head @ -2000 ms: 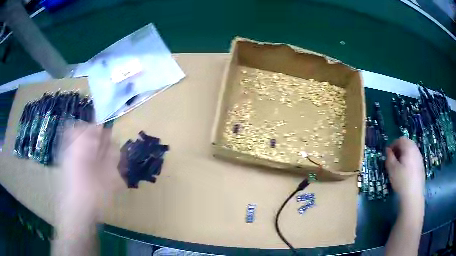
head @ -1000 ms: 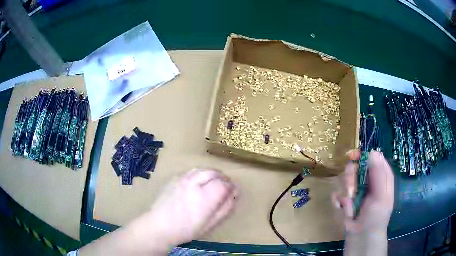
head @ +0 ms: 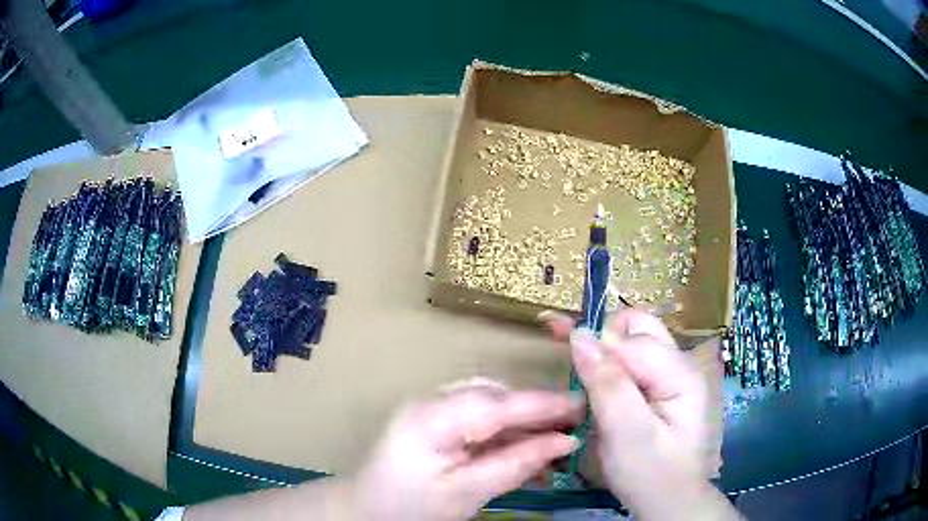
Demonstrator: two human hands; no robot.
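My right hand (head: 651, 412) holds a pen circuit board unit (head: 596, 280), its dark front section and metallic tip pointing away over the front of the cardboard box (head: 453, 193). My left hand (head: 473, 448) is at the green rear end of the unit, fingers extended and slightly blurred. Whether it grips the board cannot be told. The black cable and small blue pieces by the box's front edge are hidden behind the hands. Many tiny gold-tan parts (head: 509, 259) lie in the box, with two small dark bits.
A pile of dark rectangular pieces (head: 280, 313) lies on the cardboard sheet (head: 392, 244). A translucent bag (head: 265, 153) lies upper left. Units form a dense row (head: 102, 259) at left, a small bunch (head: 755, 315) beside the box and a larger bunch (head: 855, 254) far right.
My right hand has moved left from the right side of the box, bringing the unit with it. My left hand has moved right and down to the unit's rear end.
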